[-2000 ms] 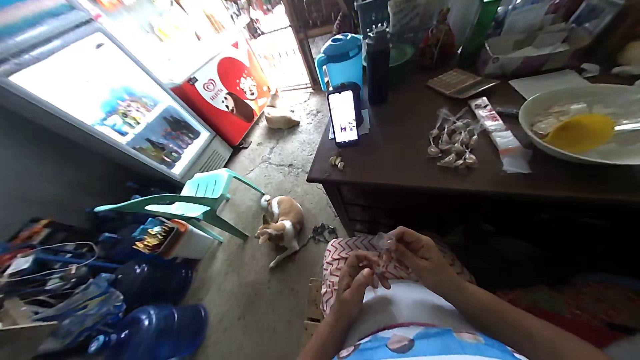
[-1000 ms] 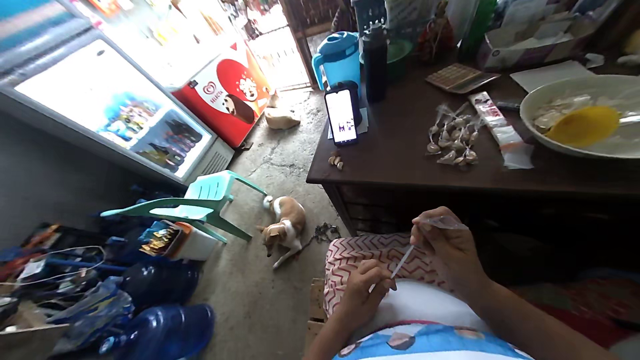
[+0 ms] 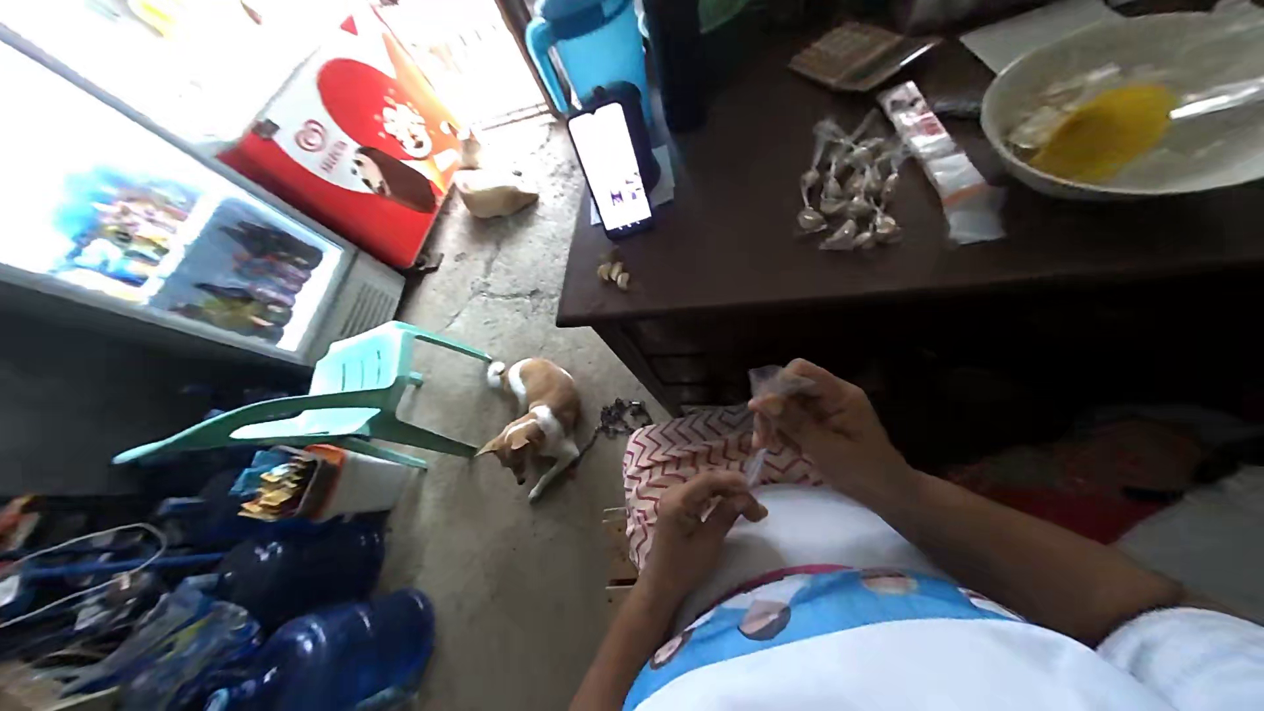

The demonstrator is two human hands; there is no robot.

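Observation:
Over my lap, a small clear plastic bag (image 3: 775,383) is pinched in the fingers of my right hand (image 3: 825,420). Its thin twisted end runs down to the fingertips of my left hand (image 3: 703,513), which grip it. Several small knotted plastic bags with pale brown contents (image 3: 851,188) lie in a pile on the dark table (image 3: 731,257). Beside them is a flat strip of clear plastic bags (image 3: 938,158). A few small tan pieces (image 3: 613,275) sit near the table corner. On the right stands a wide bowl (image 3: 1047,183) with a yellow scoop (image 3: 1106,133) in it.
A lit smartphone (image 3: 610,168) leans near a blue pitcher (image 3: 592,49) on the table. On the floor to the left are a brown and white dog (image 3: 543,405), a green plastic chair (image 3: 346,395) and blue water jugs (image 3: 336,642). Another animal (image 3: 494,193) lies farther back.
My hands have stayed over my lap with the plastic. The thin strand seen stretched between them one second ago now shows shorter, and my hands are closer together.

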